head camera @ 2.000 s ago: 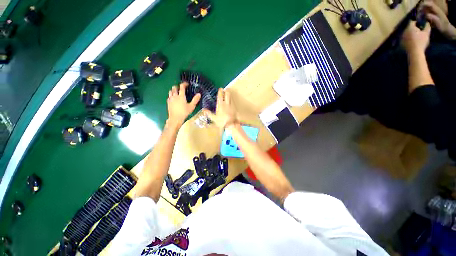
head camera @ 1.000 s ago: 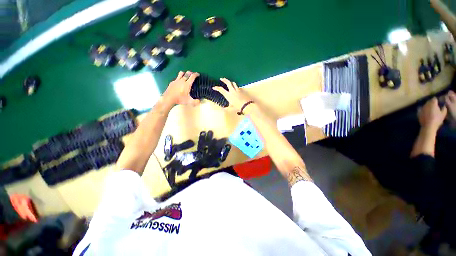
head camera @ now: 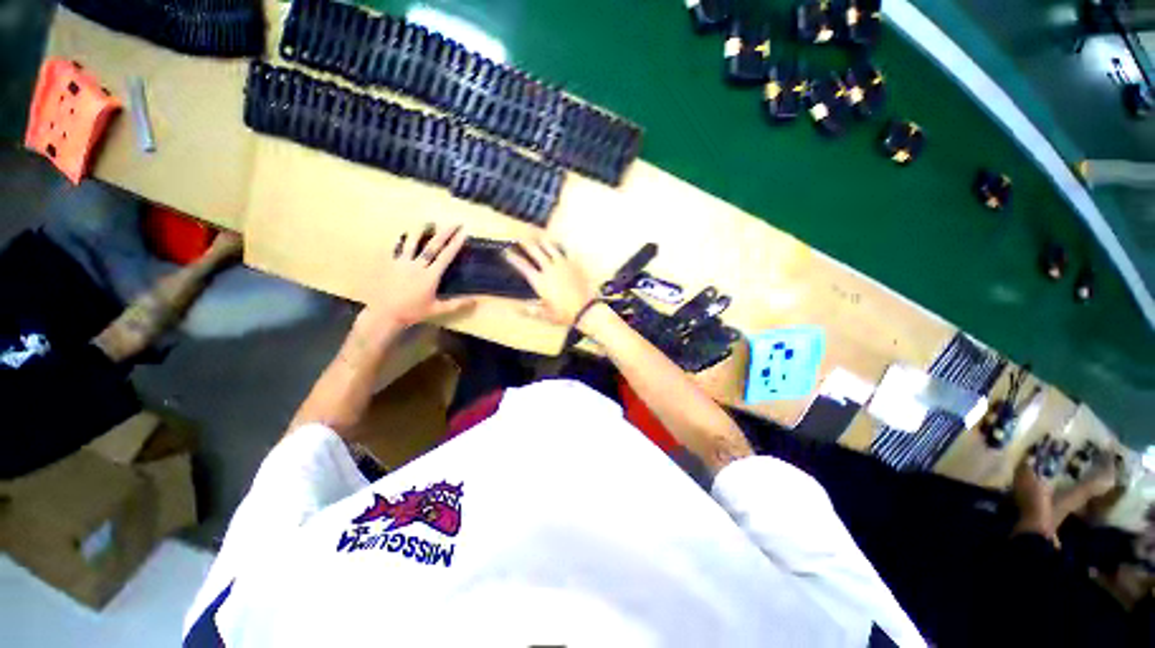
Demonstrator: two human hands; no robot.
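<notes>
A short row of black moulded parts (head camera: 481, 268) lies on the bench near its front edge, between my two hands. My left hand (head camera: 424, 279) is at its left end, fingers spread, with the thumb along the near side. My right hand (head camera: 555, 281) is at its right end, fingers on the parts. Together the hands press the row from both ends. Beyond it, two long rows of black parts (head camera: 405, 139) run along the far bench edge. A loose pile of parts (head camera: 684, 332) lies just right of my right hand.
A blue fixture (head camera: 783, 365) is right of the pile, with white papers (head camera: 906, 395) and black strips (head camera: 915, 438) beyond. An orange fixture (head camera: 71, 119) and a pale strip (head camera: 141, 114) are at left. Line units (head camera: 823, 95) sit on the green belt. People are at both sides; a cardboard box (head camera: 101, 513) is lower left.
The view has swung left along the bench. My hands and the short row have moved from the belt-side edge near the blue fixture to the bench in front of the long rows.
</notes>
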